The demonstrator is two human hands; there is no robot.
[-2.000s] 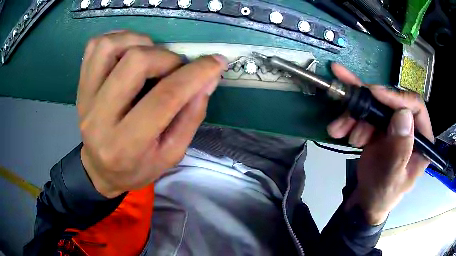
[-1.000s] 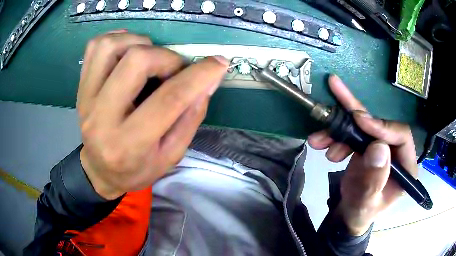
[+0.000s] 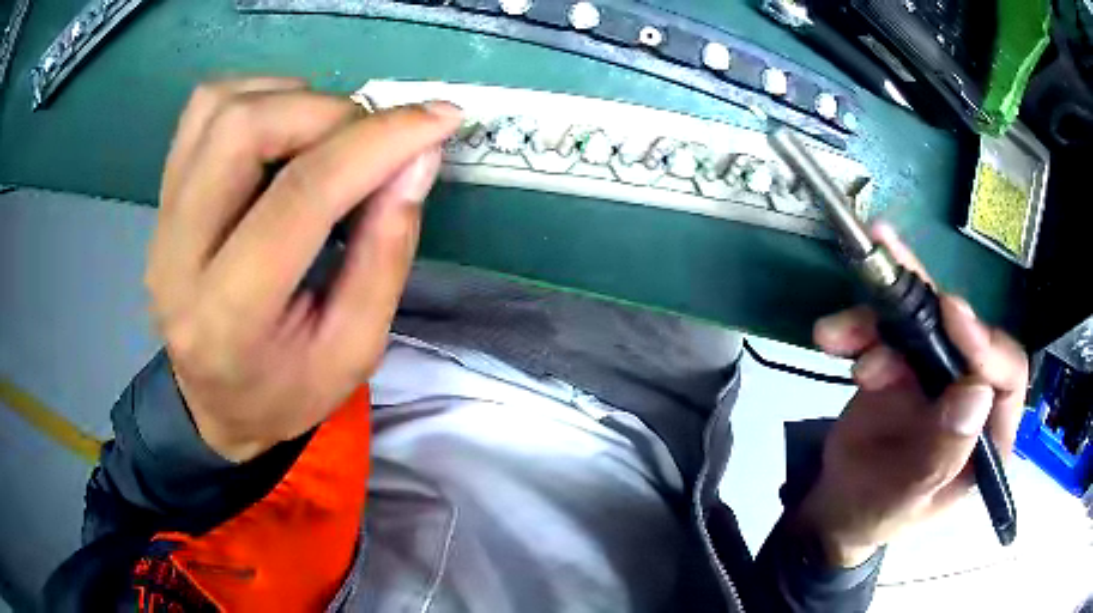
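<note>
A pale light strip (image 3: 563, 173) lies on the green mat, with a row of round silvery spots joined by wavy metal. My left hand (image 3: 282, 252) is over its left end, thumb and forefinger pinched as before around thin solder wire; the strand itself is too fine to make out now. My right hand (image 3: 917, 419) holds the soldering iron (image 3: 921, 329) like a pen by its black handle. The iron's barrel crosses the strip's right part, with its tip near the far edge; contact cannot be told.
A dark strip with white discs (image 3: 717, 56) lies behind the pale strip. Another silvery strip (image 3: 90, 46) is at upper left. At right are a yellow sponge (image 3: 1001, 210) in its tray, a green holder (image 3: 1021, 66) and a blue holder (image 3: 1055, 453). A black cable hangs below the mat edge.
My left hand has moved left, away from the iron tip, uncovering more of the strip. The iron has moved right and its barrel is steeper. The strips appear shifted right in view.
</note>
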